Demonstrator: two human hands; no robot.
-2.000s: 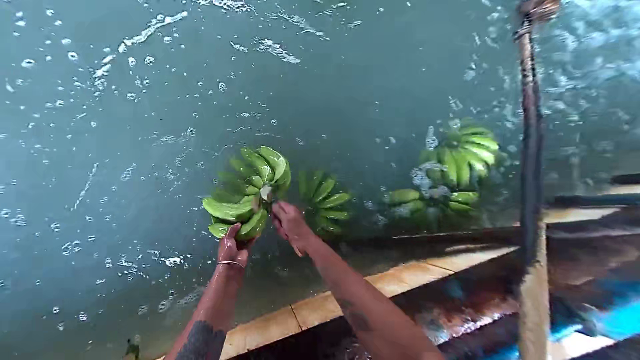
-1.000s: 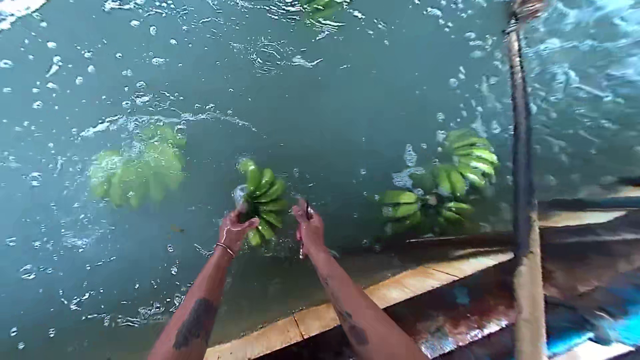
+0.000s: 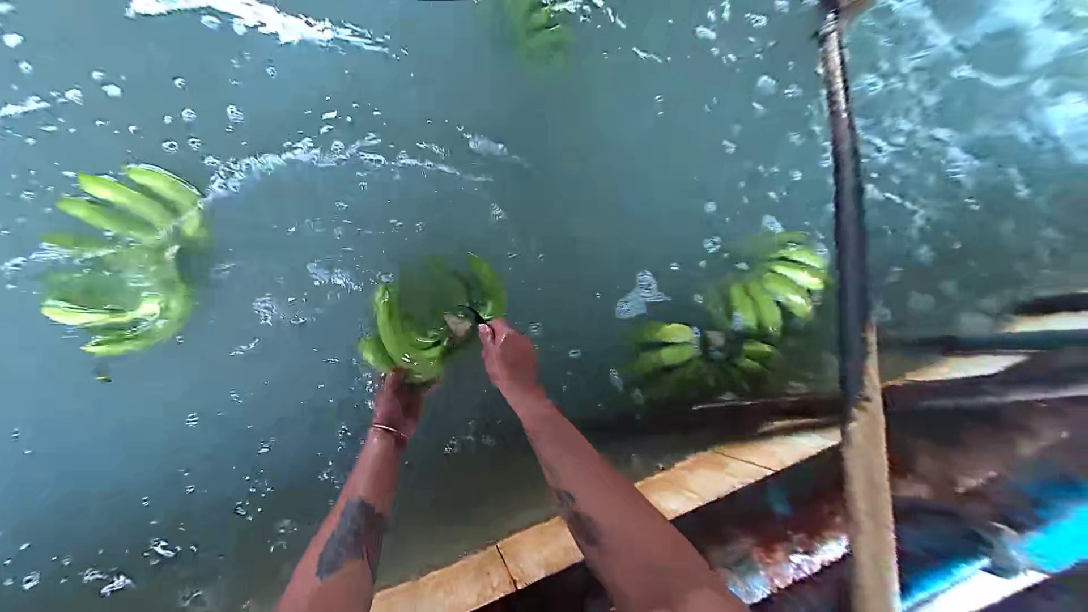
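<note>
A hand of green bananas floats partly under the water in front of me. My left hand grips its lower edge from below. In my right hand is a small dark curved blade, its tip at the pale cut crown of the bananas. The blade's handle is hidden in my fist. Another green banana cluster floats at the left, apart from my hands. More green bananas lie in the water at the right, beside a partly sunken cluster.
A tiled ledge runs diagonally along the near side of the water. An upright pole, dark above and tan below, stands at the right. Further bananas show at the top. Wet, blurred surfaces with blue patches lie beyond the ledge at lower right.
One second ago my right hand was apart from the bananas; now its blade is at the crown. The bananas I hold have turned. The left cluster, blurred under water before, now shows more clearly.
</note>
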